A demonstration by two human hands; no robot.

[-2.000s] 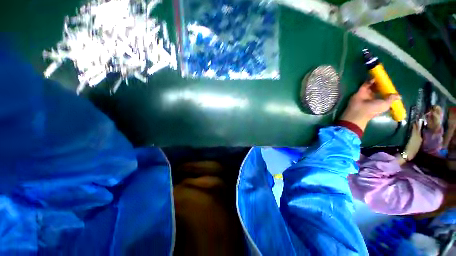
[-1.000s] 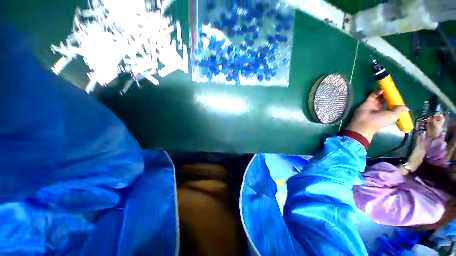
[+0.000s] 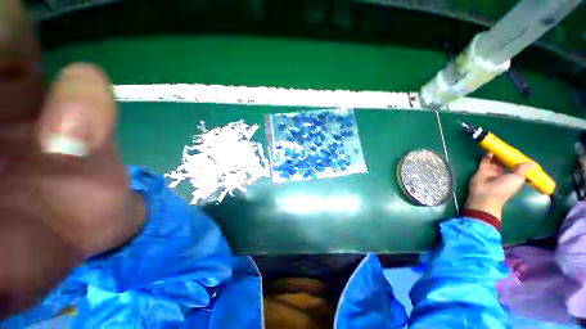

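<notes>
My right hand (image 3: 495,187) grips a yellow-orange electric screwdriver (image 3: 516,160) at the right of the mat; its dark tip points up and left. My left hand (image 3: 71,173) is raised very close to the camera at the far left, large, blurred and cut off by the edge; a thumb with its nail shows, the other fingers are unclear. A round silver-grey dotted tray (image 3: 425,177) lies left of my right hand. A clear bag (image 3: 316,144) with many small blue pieces lies near the middle, beside a pile of white strips (image 3: 221,159).
A dark-green mat (image 3: 392,231) covers the bench. A white rail (image 3: 270,95) runs behind it, with a green conveyor (image 3: 244,61) beyond. A pale slanted post (image 3: 475,67) stands at the upper right. Another person's pink sleeve (image 3: 540,276) is at the lower right.
The view has tilted up, bringing the rail and conveyor into sight. My left hand has come into view close to the camera. My right hand still holds the screwdriver.
</notes>
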